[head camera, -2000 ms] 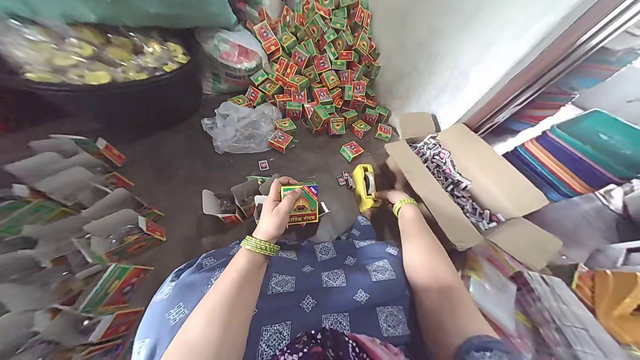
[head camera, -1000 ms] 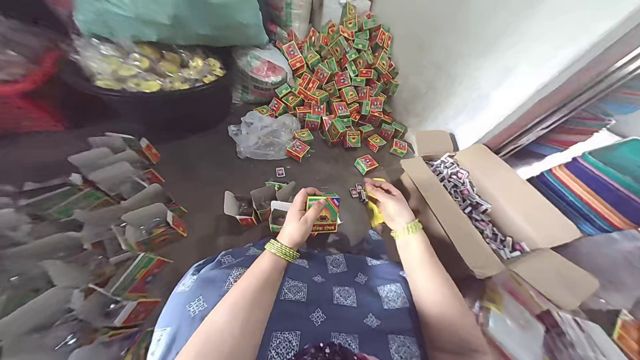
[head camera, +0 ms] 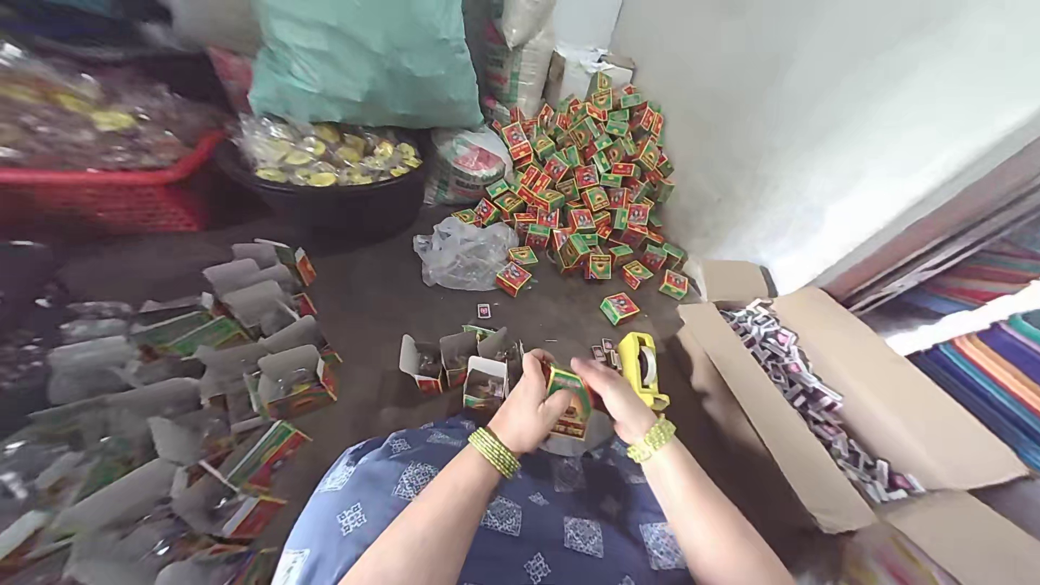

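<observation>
Between my hands is a small red, green and yellow printed carton. My left hand grips its left side, thumb across the front. My right hand touches its upper right; whether those fingers pinch it is hard to tell. Right beside my right hand stands a yellow tape dispenser with a roll of tape. A few matchbox-like small boxes lie just left of the dispenser, and another small box lies farther off. Several open cartons stand left of my left hand.
A cardboard box of small boxes stands at right. Closed cartons form a heap by the wall. A clear plastic bag lies before it. Open cartons crowd the left floor, with a black tub and red basket behind.
My right hand was at the yellow tape dispenser and has moved left to the carton. The carton, still in my left hand, is now tilted between both hands. The view has shifted left.
</observation>
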